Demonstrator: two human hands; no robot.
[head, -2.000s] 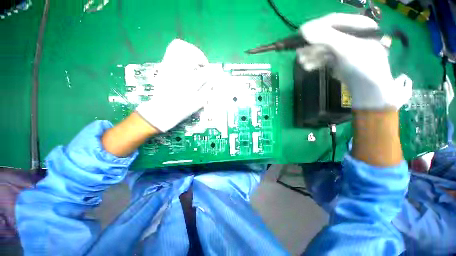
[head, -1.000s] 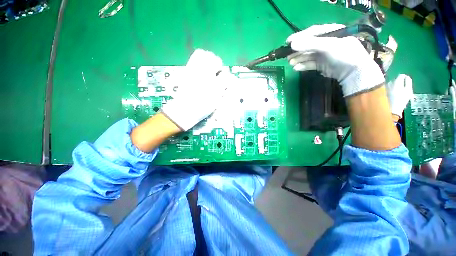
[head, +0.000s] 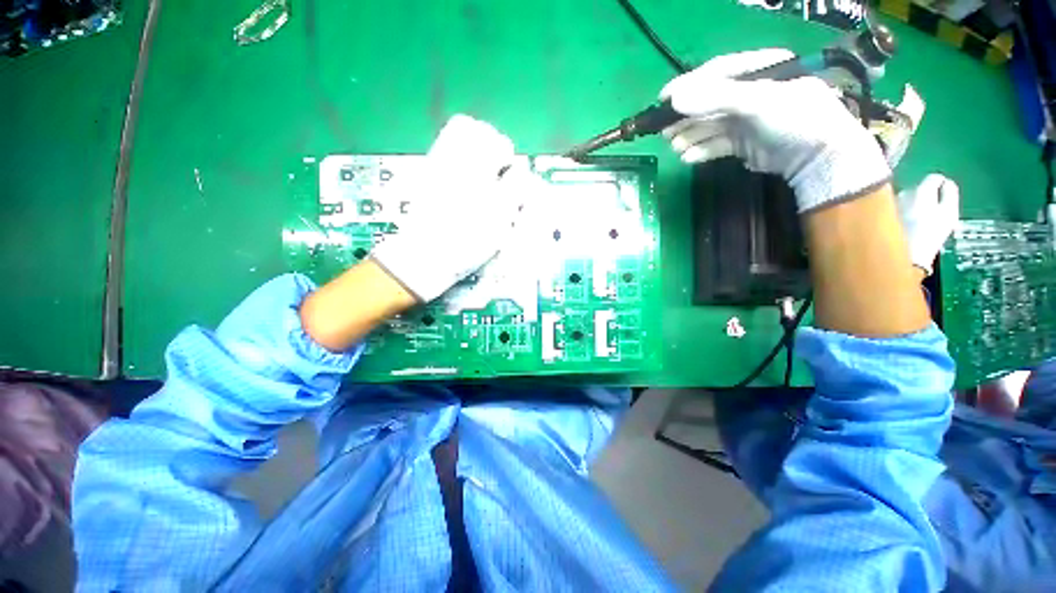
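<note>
A green printed circuit board [head: 576, 304] lies flat on the green mat, solder side up. My right hand [head: 770, 125], in a white glove, holds the soldering iron [head: 625, 130] like a pen, its tip at the board's upper edge. My left hand [head: 457, 209], also in a white glove, lies over the upper middle of the board with its fingers near the iron's tip. Glare on the glove and board hides whether its fingers hold any solder wire.
A dark soldering station [head: 747, 238] stands right of the board, partly under my right arm. Another person's gloved hand [head: 930, 220] is beside a second board [head: 998, 295] at the right. A grey strip [head: 130, 191] crosses the mat at left.
Since two seconds ago, the iron has come down to the board's upper edge. My left hand and the board appear slightly further right. Little differs from one second ago.
</note>
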